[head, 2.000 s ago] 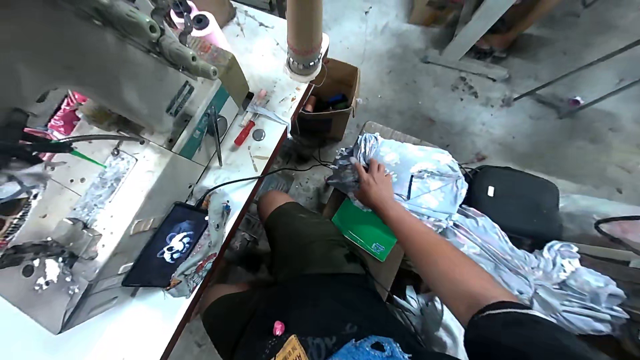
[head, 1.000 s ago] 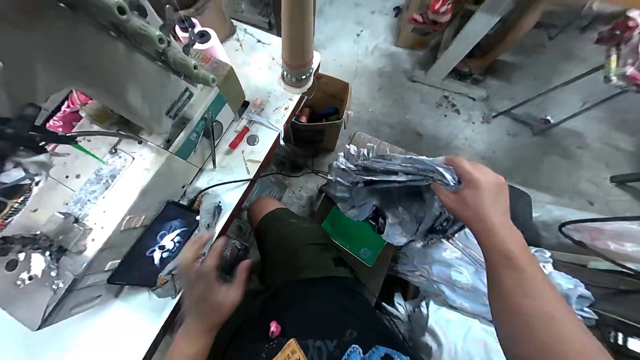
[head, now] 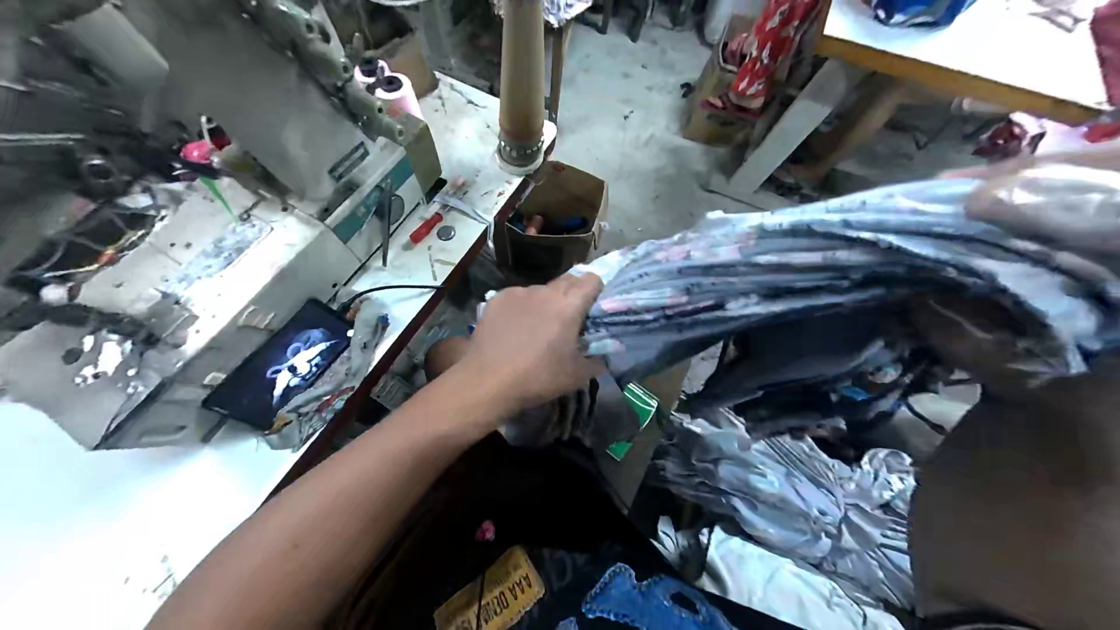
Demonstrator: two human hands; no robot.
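Observation:
A bundle of layered grey-blue patterned fabric (head: pixel 752 280) stretches between my two hands, raised above my lap and the floor on the right. My left hand (head: pixel 542 341) grips its near left end, the fingers wrapped over the folds. At the far right, my right hand (head: pixel 1041 201) is blurred and holds the other end; its fingers are partly hidden by the cloth. Beneath the bundle lies more crumpled light grey-blue fabric (head: pixel 805 499). A green packet or box (head: pixel 637 420) shows partly below my left hand.
On the left stands an industrial sewing machine (head: pixel 254 114) on a white table (head: pixel 70 507), with a tablet (head: pixel 280 363) and a red-handled tool (head: pixel 426 229). An open cardboard box (head: pixel 556 249) sits beyond the table edge. Another table (head: pixel 962 66) is at the upper right.
My left hand has moved from beside the table to the bundle and taken hold of it. The bundle is lifted and spread out to the right by my right hand. The view has shifted.

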